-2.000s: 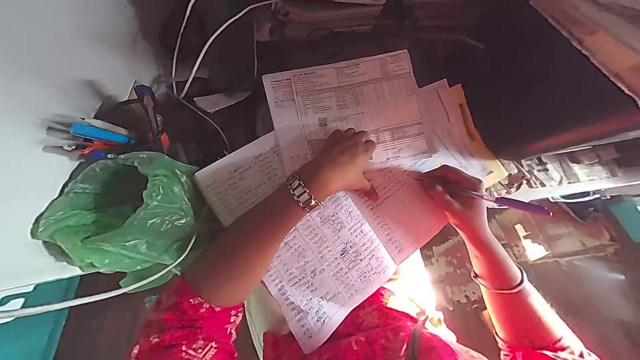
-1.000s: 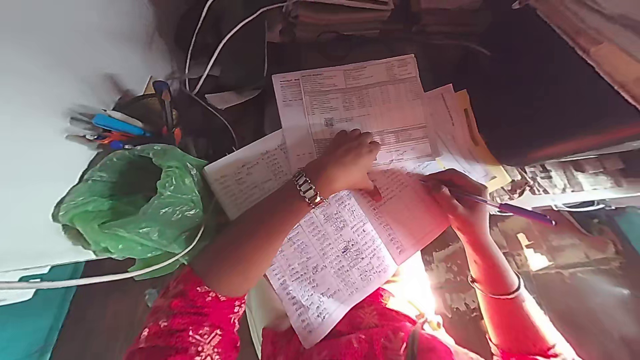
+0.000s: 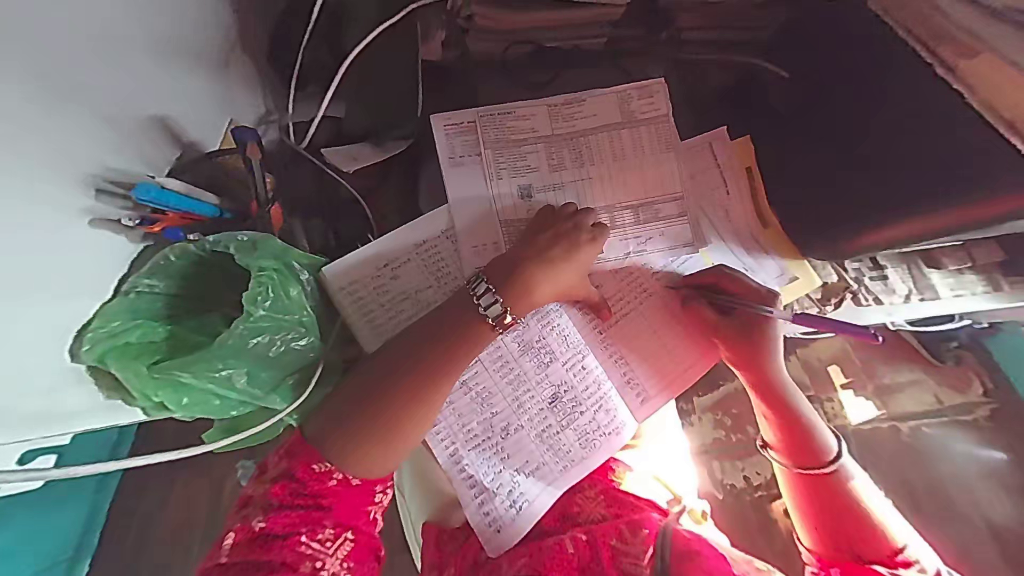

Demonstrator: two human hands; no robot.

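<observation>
My left hand (image 3: 556, 260), with a metal watch at the wrist, rests on the lower edge of a printed form (image 3: 584, 176) and on the open notebook (image 3: 536, 424) beneath. Handwriting covers the notebook's near page, and its far page (image 3: 656, 336) lies in reddish light, partly written on. In my right hand (image 3: 732, 312) is a purple pen (image 3: 836, 326), its rear end pointing right and its tip at the upper part of that far page, where the fingers hide it. Another handwritten sheet (image 3: 392, 276) lies left of the form, partly under my left forearm.
A green plastic bag (image 3: 280, 336) with an open mouth stands at the left, below several pens and tools (image 3: 176, 200). White cables (image 3: 328, 88) run behind it. More papers (image 3: 744, 208) stick out right of the form, near a dark surface (image 3: 864, 136). Stacked papers (image 3: 544, 28) lie at the back.
</observation>
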